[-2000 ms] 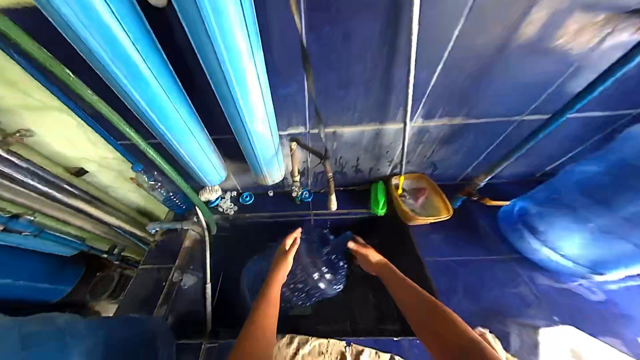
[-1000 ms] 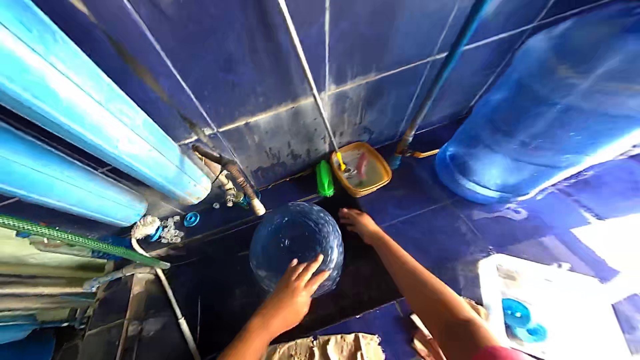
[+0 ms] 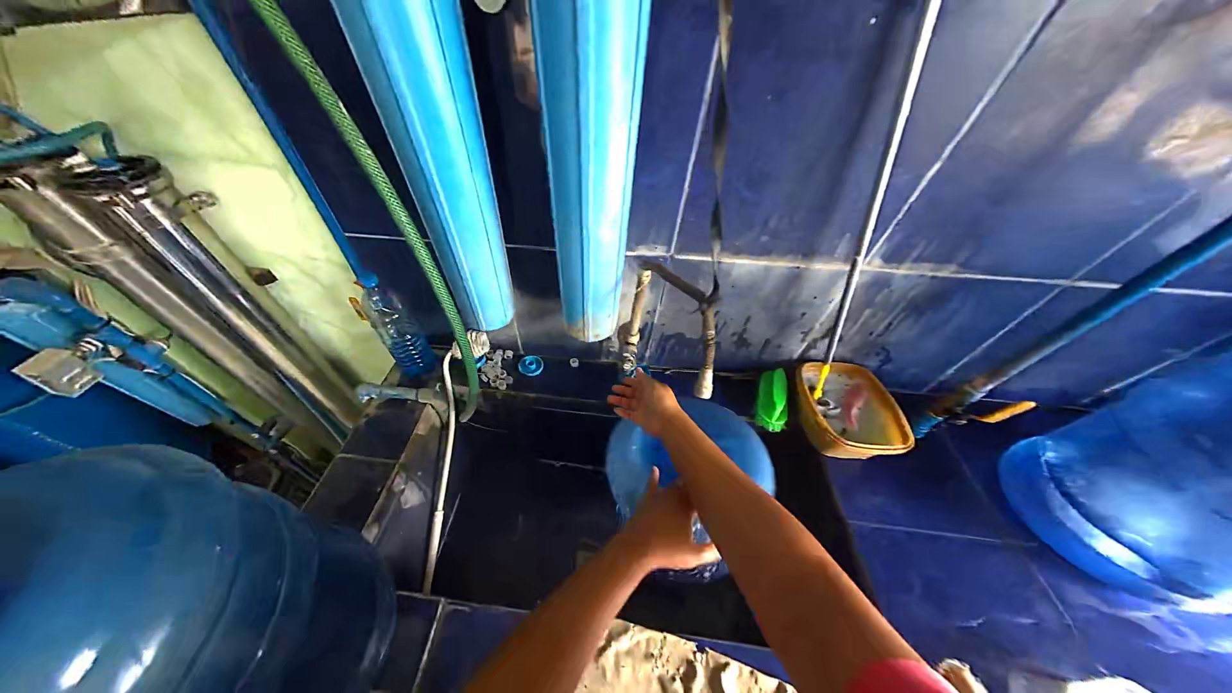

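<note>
A translucent blue plastic water jug (image 3: 736,438) lies in the dark tiled basin (image 3: 525,510). My left hand (image 3: 669,525) grips the near part of the jug, thumb up and fingers curled round it; the exact hold is partly hidden. Crossing over the jug, my right hand (image 3: 645,399) is just below a tap (image 3: 629,356) on the wall pipe, fingers somewhat apart and holding nothing visible; whether it touches the tap cannot be told. A second capped pipe (image 3: 706,356) stands just right of it. Behind the jug are a green object (image 3: 772,399) and a yellow tub (image 3: 900,438) of cloudy liquid.
Small clear caps (image 3: 496,369) and a blue cap (image 3: 530,365) lie on the ledge, near a plastic bottle (image 3: 399,332). A green hose (image 3: 366,173) and a white pipe (image 3: 442,500) run at the left. Large blue jugs stand at lower left (image 3: 164,568) and right (image 3: 1136,481).
My right hand has moved from beside the yellow tub to the tap. My left hand has gone from resting on the jug's round end to gripping its near part. The view has swung left.
</note>
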